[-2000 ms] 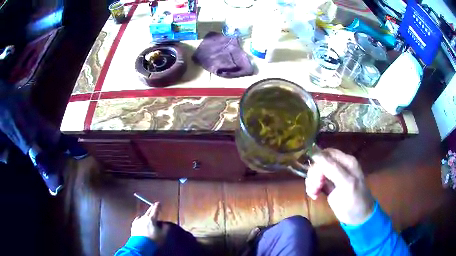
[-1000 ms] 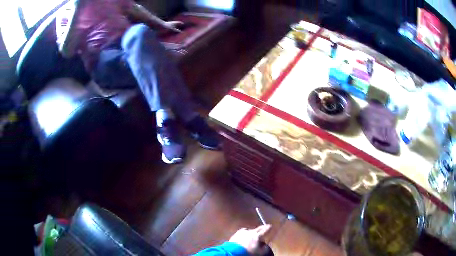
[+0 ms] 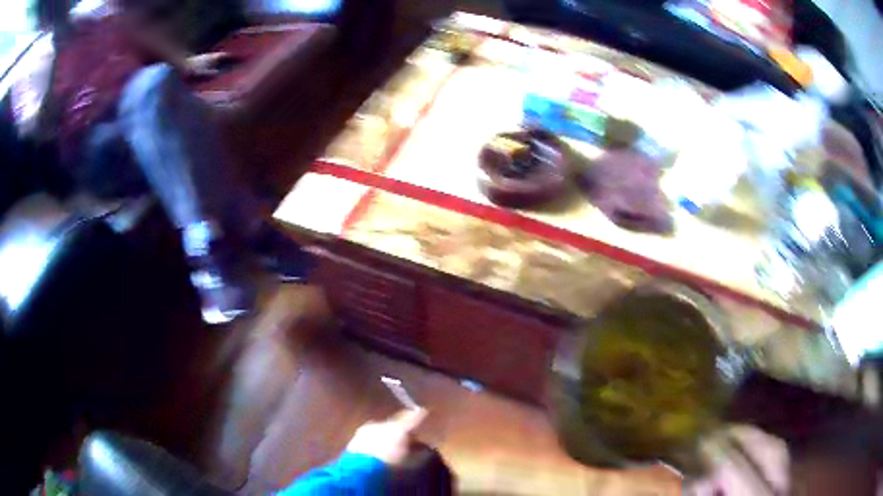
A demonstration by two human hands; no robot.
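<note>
The picture is blurred. My left hand (image 3: 389, 438) is at the bottom centre with a thin white cigarette (image 3: 398, 392) between its fingers. My right hand (image 3: 741, 463) is at the lower right, partly cut off by the bottom edge, and holds the handle side of the glass tea mug (image 3: 639, 378). The mug is in front of the coffee table's near edge, with yellow-green tea and leaves inside. The round dark brown ashtray (image 3: 524, 170) stands on the table, with something light inside. A crumpled purple-brown cloth (image 3: 627, 189) lies to its right.
The marble-patterned table (image 3: 426, 208) has small blue-pink boxes (image 3: 566, 114), a small glass (image 3: 451, 44) at its far end, and blurred clear glassware and plastic at right. A seated person's leg (image 3: 169, 155) is at the left. A dark leather seat (image 3: 136, 475) is at the lower left.
The view swung left, then partly back right. The mug came back into fuller view with my right hand visible again. My left hand still holds the cigarette.
</note>
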